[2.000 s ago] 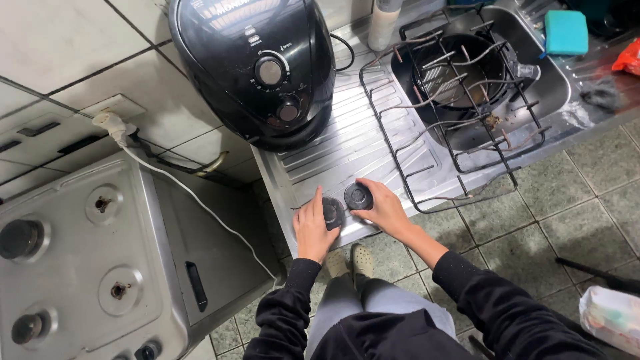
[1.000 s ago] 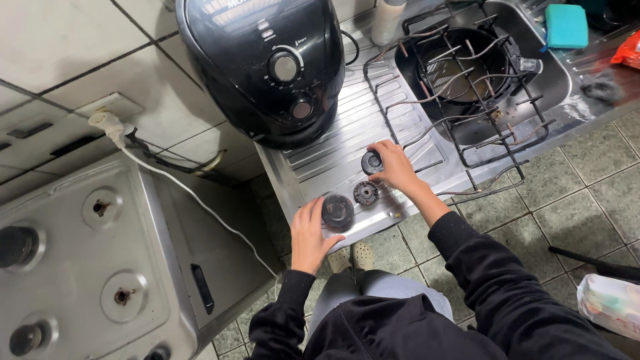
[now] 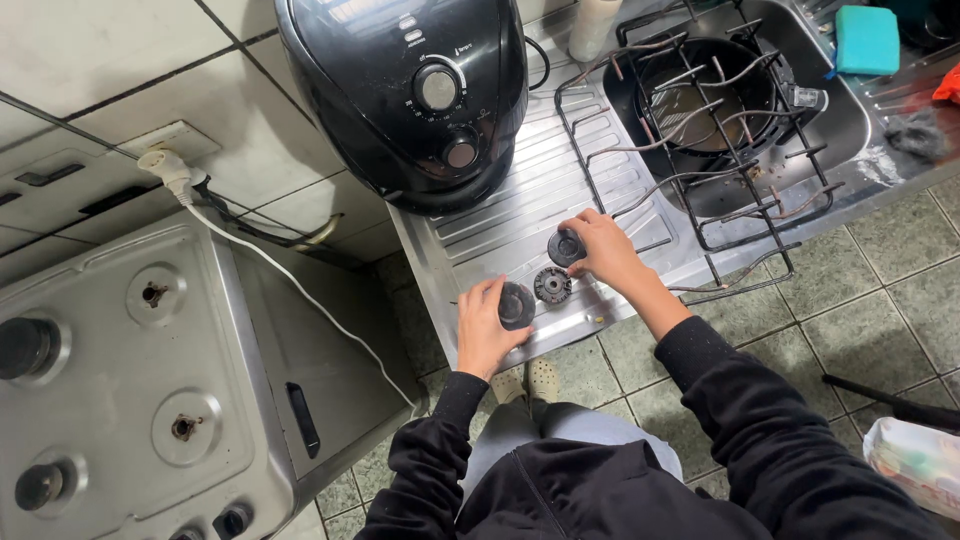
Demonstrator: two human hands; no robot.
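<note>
My left hand [image 3: 486,324] grips a round black stove burner piece [image 3: 516,306] by its sides, over the front left corner of the steel drainboard [image 3: 480,251]. Between my hands lies a toothed burner head [image 3: 553,285] with a hole in its middle. Just beyond it, my right hand [image 3: 606,249] holds a dark burner cap [image 3: 566,247] between thumb and fingers. The undersides of the held pieces are hidden.
A black air fryer [image 3: 420,97] stands behind on the drainboard. Wire pan grates [image 3: 686,180] lie across the sink [image 3: 832,161], over a black basket [image 3: 705,112] with murky liquid. A gas stove [image 3: 112,360] is at left, a white cord [image 3: 292,281] beside it, a teal sponge [image 3: 868,41] at right.
Two seconds ago my hands were close together at two dark round pieces. My right hand has since moved up with a cap, and the toothed burner head now shows between my hands.
</note>
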